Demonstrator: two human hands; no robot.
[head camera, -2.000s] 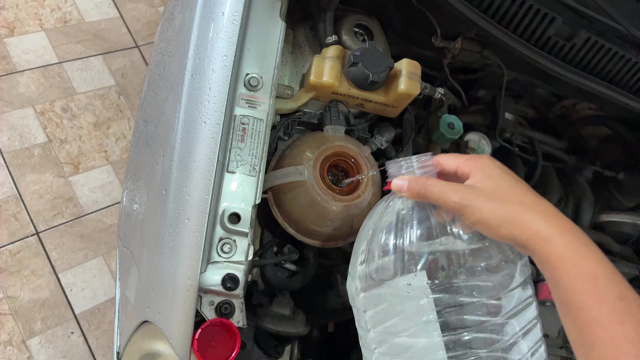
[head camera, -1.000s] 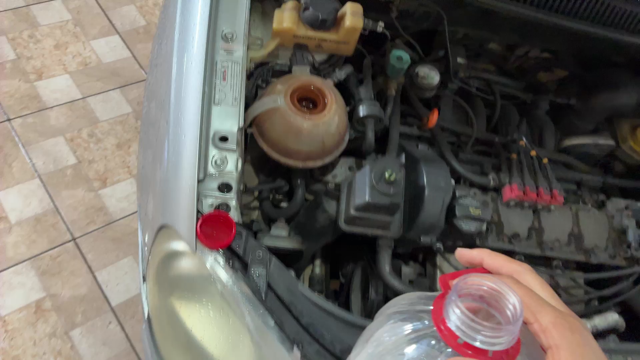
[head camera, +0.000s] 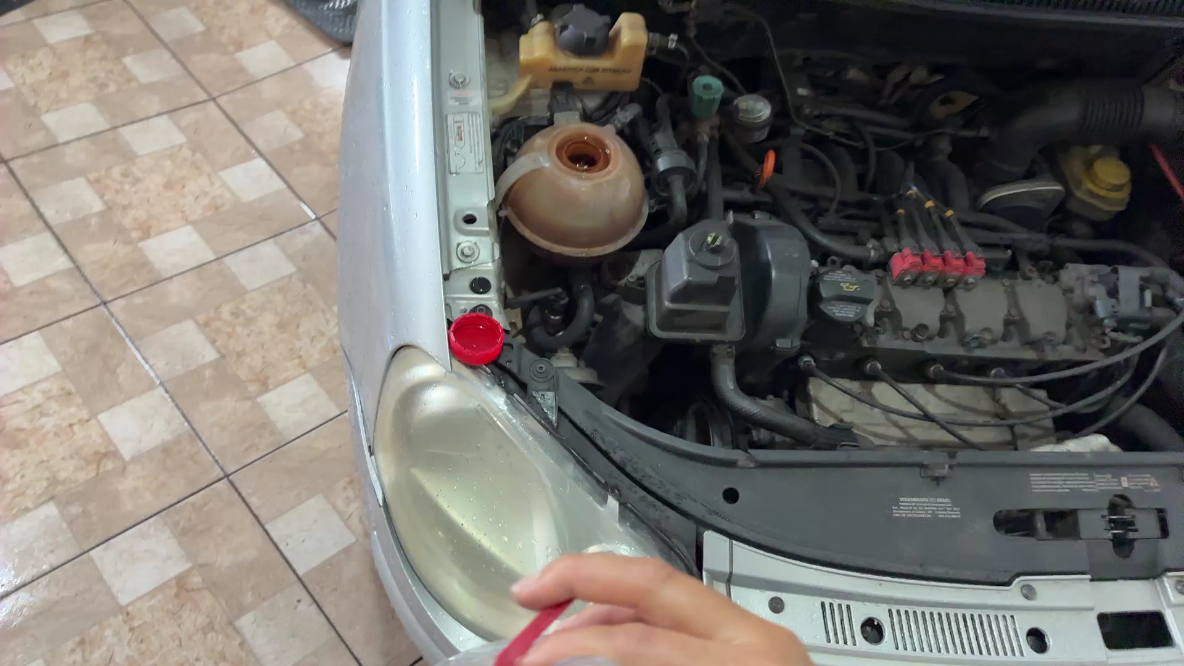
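Observation:
At the bottom edge, my right hand (head camera: 647, 606) grips the red handle (head camera: 532, 634) of a clear plastic bottle (head camera: 564, 660), whose body is almost wholly cut off by the frame. Just above the hand lies the car's headlight (head camera: 462, 490). A red bottle cap (head camera: 476, 339) rests at the headlight's upper corner, by the fender. Farther up, the round coolant expansion tank (head camera: 575, 208) has its filler neck (head camera: 585, 155) uncapped, with dark brown inside. My left hand is out of view.
A yellowed reservoir (head camera: 583, 60) with a black cap stands behind the tank. To the right are a black plastic housing (head camera: 698, 287), red spark plug connectors (head camera: 936, 266) and the engine with its black cables (head camera: 925, 407). The silver fender (head camera: 393, 185) borders a tiled floor (head camera: 166, 370).
Two seconds ago my right hand held the bottle tilted at the tank's neck, with water running in. Hand and bottle have since moved away from the tank, down to the bottom edge.

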